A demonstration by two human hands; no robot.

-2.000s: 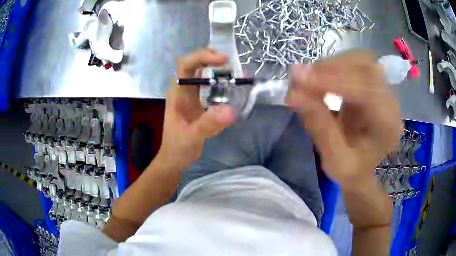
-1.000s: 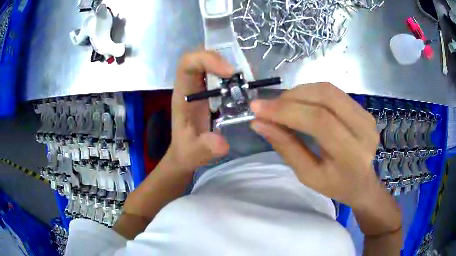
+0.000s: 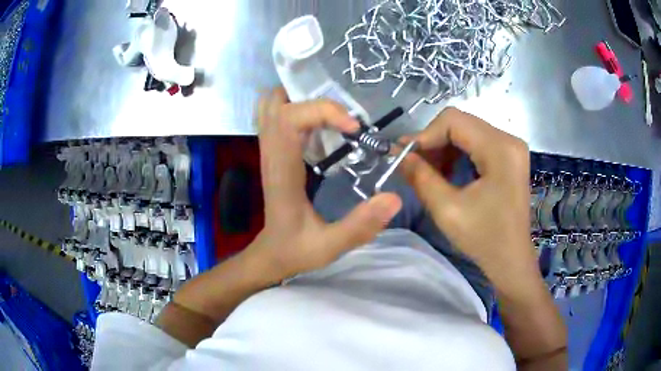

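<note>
My left hand (image 3: 304,181) holds a silver-white lever body (image 3: 308,65), its end with the rectangular opening pointing up and left over the bench. A black cross pin (image 3: 335,158) projects from both sides of the lever, tilted up to the right. A coil spring (image 3: 375,141) shows at the middle of the pin. My right hand (image 3: 475,181) pinches a bright wire bail (image 3: 395,168) at the spring's right. The bail hangs below the pin, above my left thumb tip. Whether its ends are seated in the lever is too small to tell.
Loose bails (image 3: 435,47) lie piled on the steel bench (image 3: 225,72). Unfinished levers (image 3: 159,51) lie at left. A squeeze bottle (image 3: 594,88) and pink-red tool (image 3: 613,69) are at right. Blue bins hold rows of levers at left (image 3: 123,210) and right (image 3: 583,232).
The lever has tilted to the left and the pin now slants more steeply. The spring has come into clearer view. My right hand has brought in the bail and turned it at the lever.
</note>
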